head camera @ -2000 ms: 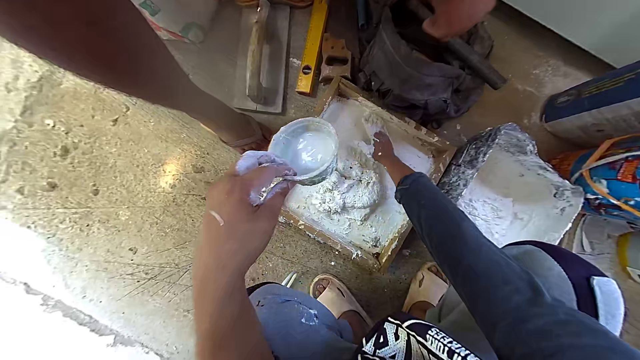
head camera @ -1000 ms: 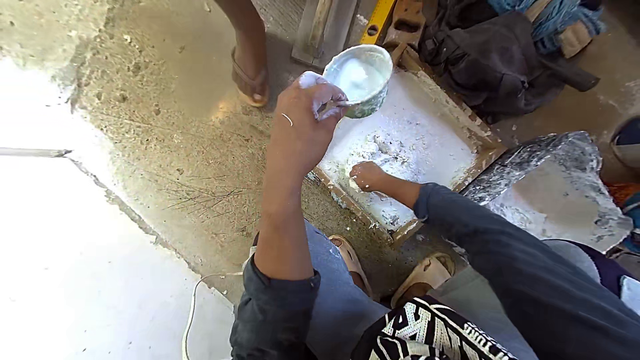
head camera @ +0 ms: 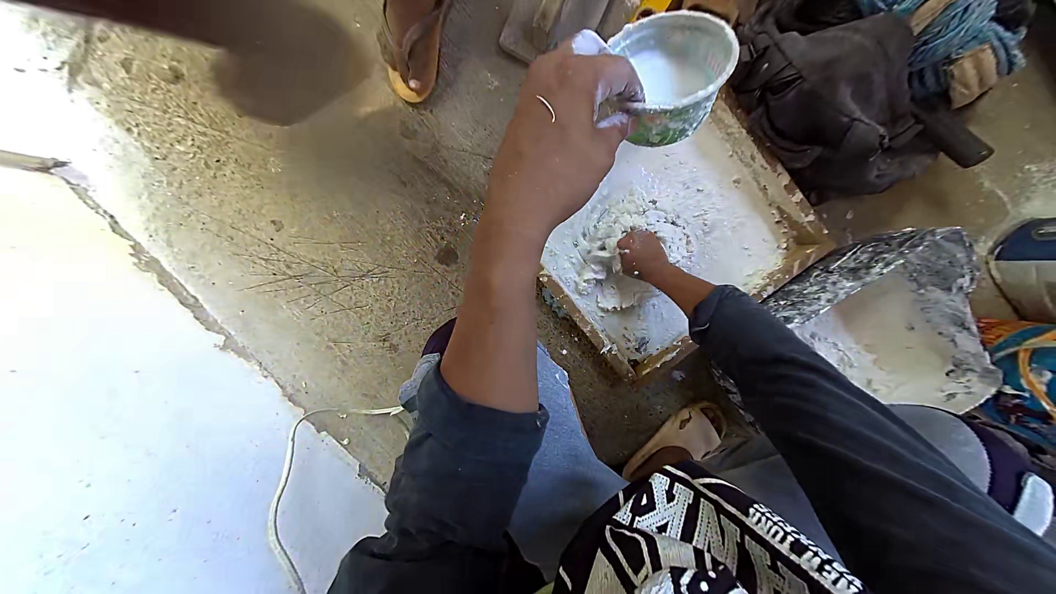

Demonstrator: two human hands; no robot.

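My left hand [head camera: 577, 115] grips the near left rim of a plastic tub [head camera: 681, 78], which has whitish liquid or residue inside and is held above the far corner of a wooden-framed tray [head camera: 590, 330]. White powder covers much of the tray. My right hand [head camera: 642, 254] is down in a lumpy white paste [head camera: 615, 235] near the tray's middle, its fingers bent and partly hidden by the mix. Whether it grasps any paste cannot be told. White paste coats the fingertips of my left hand.
An open bag of white powder [head camera: 891, 330] stands right of the tray. Beyond lie a dark cloth bag [head camera: 833, 91], a trowel [head camera: 549, 25] and a yellow level [head camera: 652, 8]. A co-worker's sandalled foot [head camera: 412, 49] is at the top. A white cable [head camera: 285, 478] crosses the lower left.
Two seconds ago the tub was lower, over the tray's left side; my left hand has since moved it towards the far corner. My right hand has shifted from the powder into the paste.
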